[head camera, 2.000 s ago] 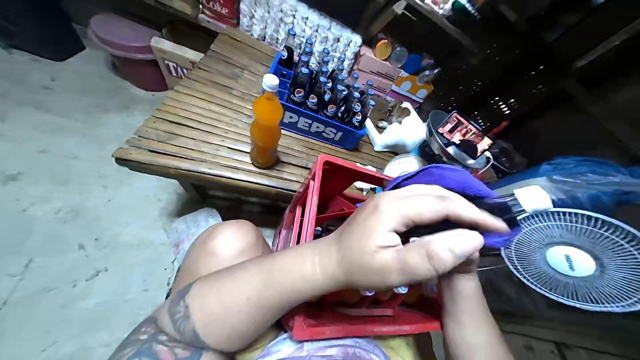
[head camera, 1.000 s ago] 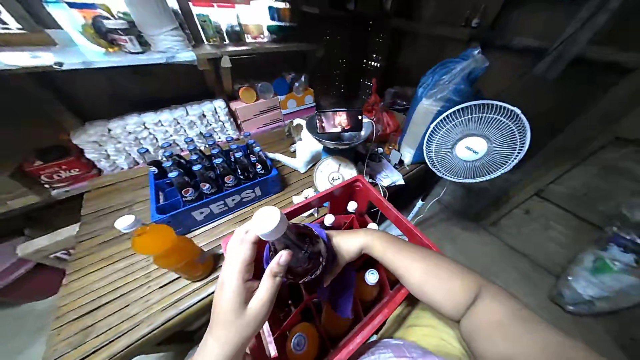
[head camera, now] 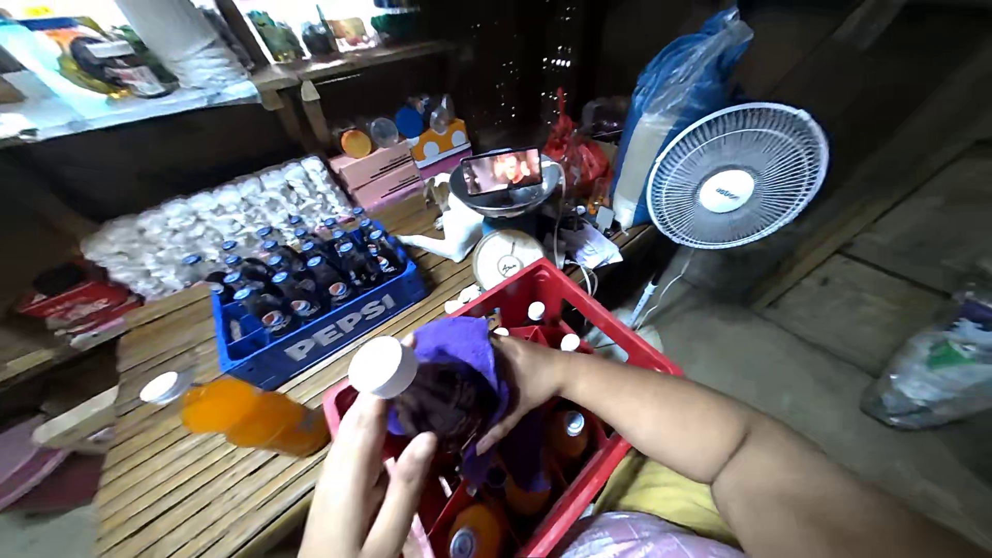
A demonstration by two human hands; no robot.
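A dark soda bottle [head camera: 442, 403] with a white cap tilts toward me above the red plastic crate [head camera: 620, 341]. My left hand [head camera: 380, 457] grips it near the neck, fingers by the cap. A purple cloth [head camera: 457, 345] wraps the bottle, and my right hand [head camera: 523, 380] presses the cloth around its body. Inside the crate stand several bottles, among them an orange soda bottle [head camera: 474, 527]; the hands and cloth hide part of them. Left of the crate, another orange soda bottle [head camera: 252, 415] with a white cap is on the slatted bamboo table [head camera: 163, 465].
Behind lies a blue Pepsi crate [head camera: 325, 333] of dark bottles, beside white wrapped packs [head camera: 225, 209]. A phone [head camera: 502, 170] rests on a metal bowl, with a white animal [head camera: 457, 229] near it. An electric fan [head camera: 736, 178] stands right; a plastic bag [head camera: 938, 364] sits on the floor.
The view has swung to the right since the oldest frame. Over the last second, both hands stay on the capped bottle, and the purple cloth now shows higher around its side.
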